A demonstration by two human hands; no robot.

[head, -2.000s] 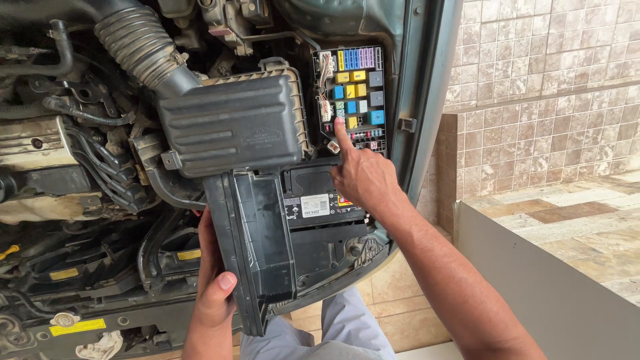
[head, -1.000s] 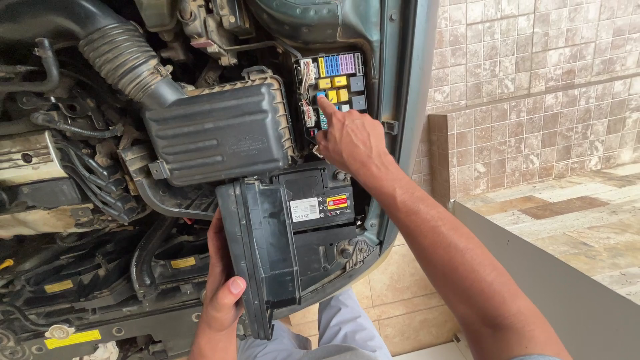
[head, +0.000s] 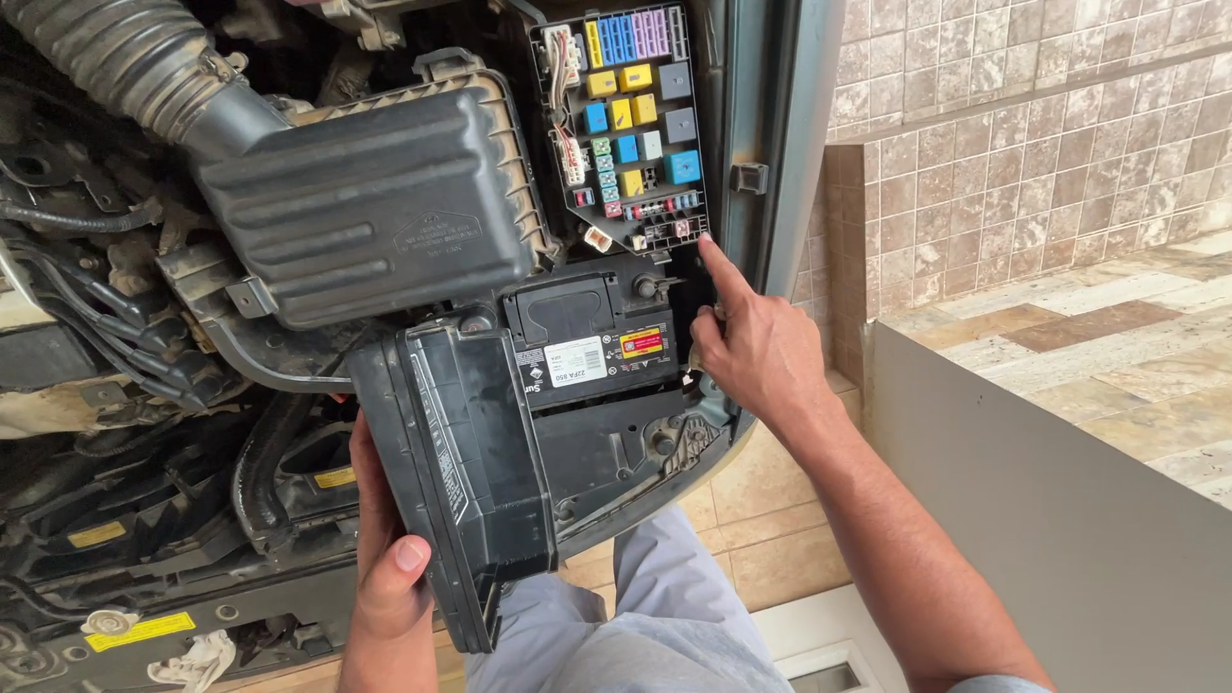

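My left hand (head: 390, 558) grips the black plastic fuse box cover (head: 486, 462), its hollow inside turned toward the right. The open fuse box (head: 630, 130) shows rows of coloured fuses and relays. My right hand (head: 760, 346) holds nothing; its index fingertip is at the lower right corner of the fuse box, beside a row of small fuses (head: 662, 205). Whether the fingertip touches the box I cannot tell. The other fingers are curled. Between the cover and the fuse box lies the car battery (head: 592, 337), partly hidden by the cover.
The ribbed air filter housing (head: 385, 202) and its corrugated intake hose (head: 125, 58) fill the upper left. A white wiring connector (head: 598, 239) sits at the fuse box's lower edge. The fender edge (head: 765, 144) runs along the right, with a tiled wall (head: 962, 144) beyond.
My right hand has moved from the middle of the fuse box to its lower right corner, index finger still extended. My left hand keeps hold of the cover. The view has moved closer.
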